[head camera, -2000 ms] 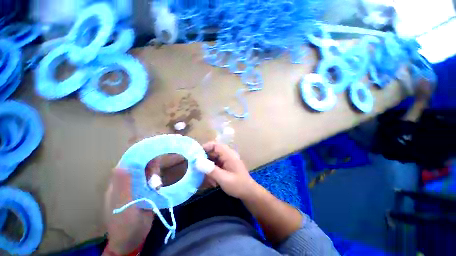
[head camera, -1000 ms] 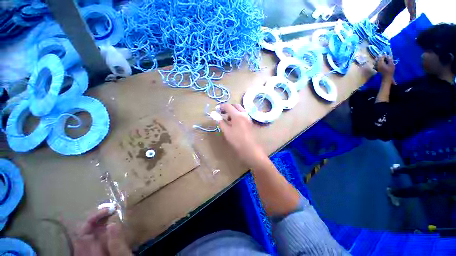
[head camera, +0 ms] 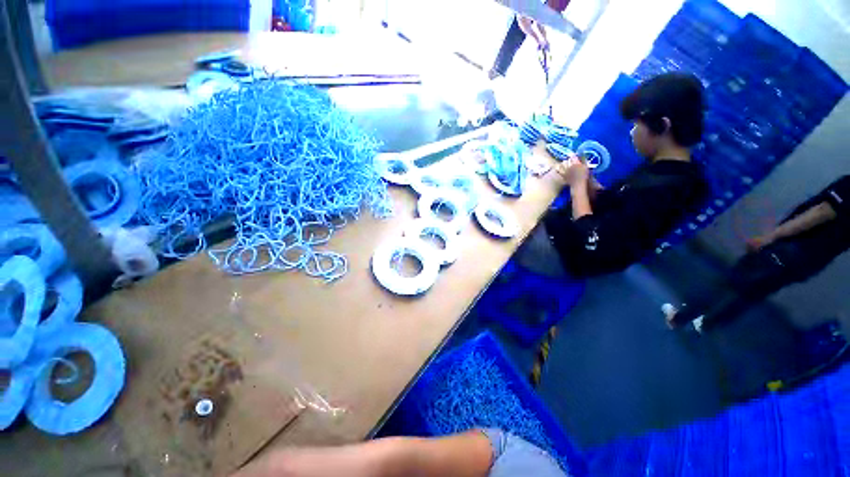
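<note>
My right forearm (head camera: 401, 458) reaches in from the bottom and points left; the hand is cut off by the lower edge. My left hand is out of the picture. Below me lies the brown cardboard pad (head camera: 244, 424), with dark blotches and a small round white spot (head camera: 204, 407). Behind it is the large tangled pile of blue cords (head camera: 261, 158), some loose loops lying at its front. Pleated light-blue rings (head camera: 104, 379) overlap at the left, with a curly cord in the centre of the nearest one.
A grey metal post (head camera: 58, 200) stands at the left. More rings (head camera: 405, 266) lie along the bench's right side. A blue bin of cords (head camera: 480, 396) is below the bench edge. A person in black (head camera: 638, 210) sits working at the far right; another stands farther right.
The view has swung right and up. My right hand has left the cord loops and moved down towards the left, out of the picture. My left hand has gone out of view.
</note>
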